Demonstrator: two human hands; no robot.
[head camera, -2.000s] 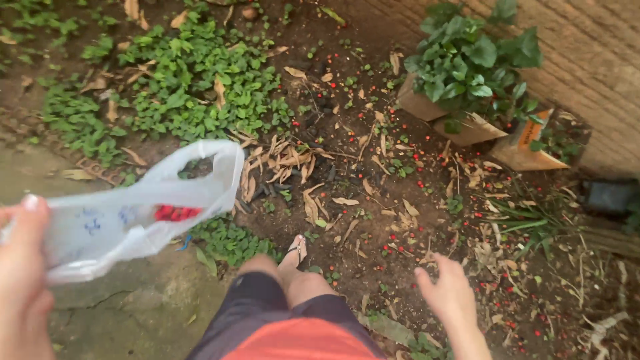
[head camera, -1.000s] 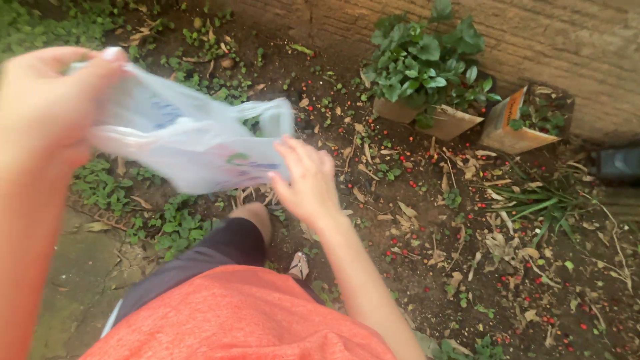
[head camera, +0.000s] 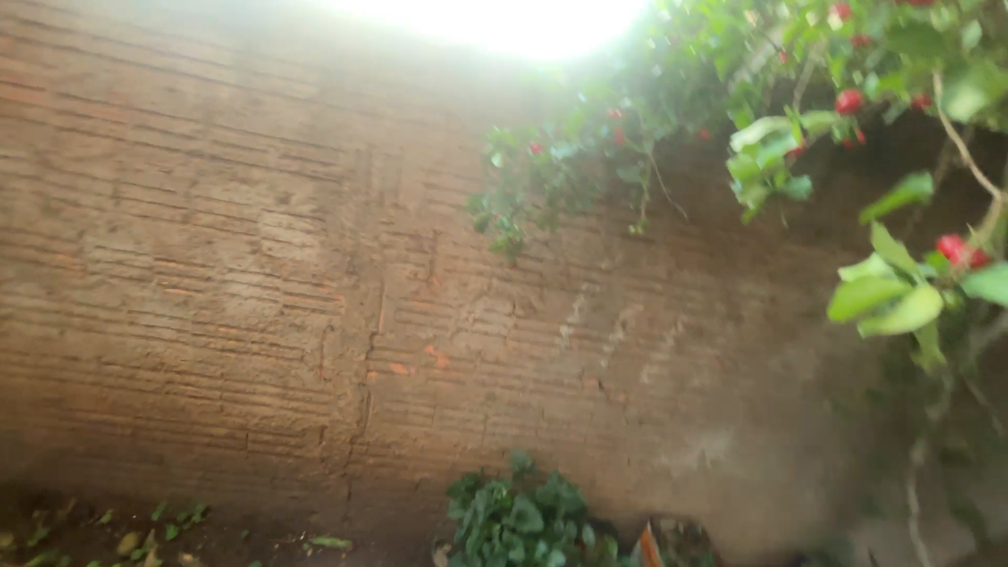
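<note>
Neither of my hands shows in the head view now, and the plastic bag is out of sight too. Red round fruits (head camera: 849, 101) hang among the green leaves of a tree or shrub (head camera: 898, 303) at the upper right. One group of red fruit (head camera: 953, 249) sits close to the right edge, beside pale green leaves. Smaller, blurred red fruits (head camera: 535, 148) show farther left on the hanging foliage.
A rough ribbed brick wall (head camera: 268, 315) fills most of the view. At its foot stand a leafy green plant (head camera: 520, 512) and part of a container (head camera: 650, 545). Soil with small weeds (head camera: 181, 524) lies at the lower left. Bright glare covers the top.
The view has swung up from the ground to the wall and foliage. A second ago my right hand was at the bag held by my left hand; both hands and the bag have left the view.
</note>
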